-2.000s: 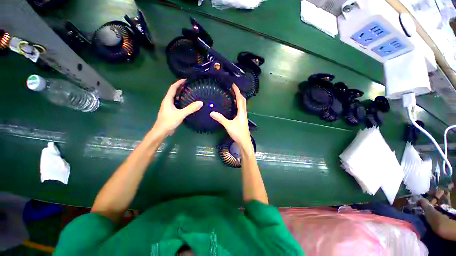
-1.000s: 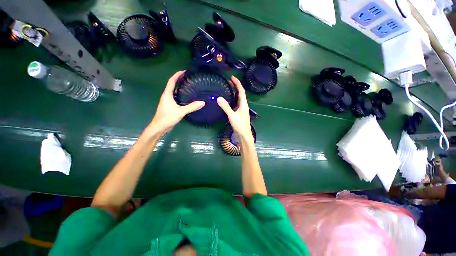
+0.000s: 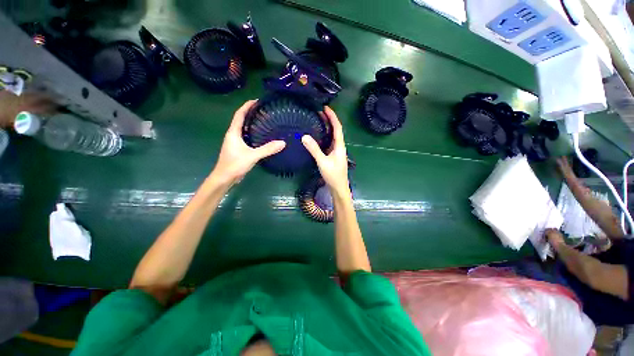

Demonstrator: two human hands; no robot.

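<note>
A black clip fan [image 3: 283, 125] is held in front of me by both hands, its ribbed round head facing up. My left hand [image 3: 245, 144] grips its left side with the thumb on the front. My right hand [image 3: 325, 149] grips its right side, thumb near a small blue light. The fan's clip end is hard to make out against a dark fan [image 3: 321, 69] behind it. Another fan with copper-orange slots [image 3: 318, 200] lies beside my right wrist, partly hidden by it.
More fans lie behind on the green bench [image 3: 174, 233]. A bottle [image 3: 82, 134], metal bracket [image 3: 83, 87] and white scrap [image 3: 68, 233] are left. A white stack [image 3: 511, 200], socket box [image 3: 532, 31], pink bag [image 3: 486, 313] and another person's arms [image 3: 591, 268] are right.
The fans behind have shifted right along the bench. Another person's arms have come in at the right by the white stack. Both my hands still hold the fan in nearly the same place.
</note>
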